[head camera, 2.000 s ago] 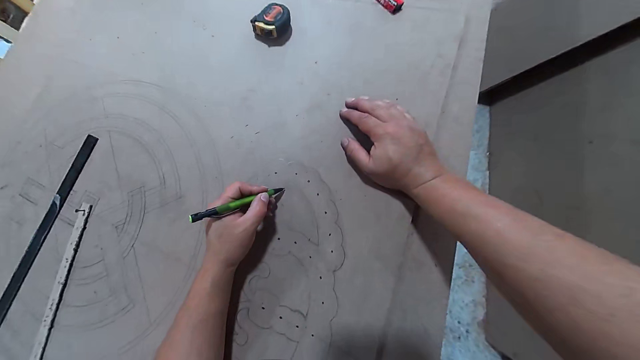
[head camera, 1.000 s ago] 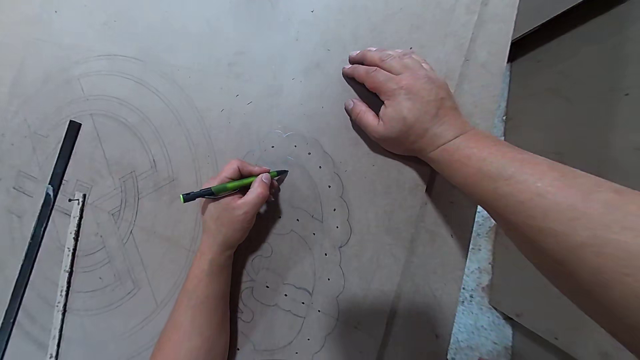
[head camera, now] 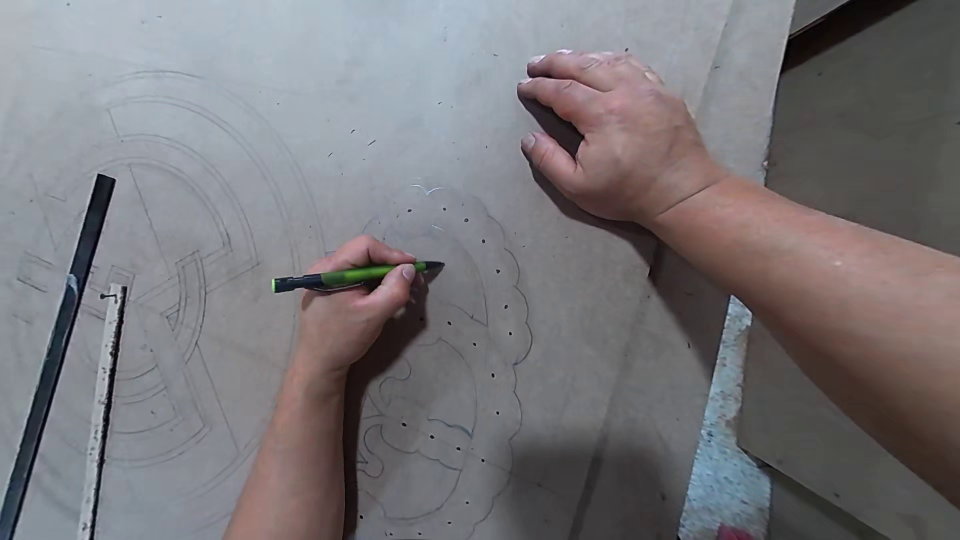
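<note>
My left hand (head camera: 352, 300) grips a green and black mechanical pencil (head camera: 352, 277), its dark tip pointing right, over a scalloped oval drawing (head camera: 499, 375) with small dark dots along its border. The drawing lies on a large grey-brown sheet (head camera: 420, 67). My right hand (head camera: 607, 127) rests on the same sheet, up and to the right of the drawing, fingers spread and holding nothing. Whether the pencil tip touches the surface, I cannot tell. My left hand and forearm hide part of the drawing.
A black flat bar (head camera: 56, 360) and a narrow worn strip with a nail at its top (head camera: 103, 412) lie at the left, across a large circular pencil drawing (head camera: 217, 150). Other boards (head camera: 862, 337) and a speckled pale strip (head camera: 724, 442) are at the right.
My left hand keeps hold of the pencil throughout. The tape measure and red object seen at the top two seconds ago are out of view, as the view has shifted.
</note>
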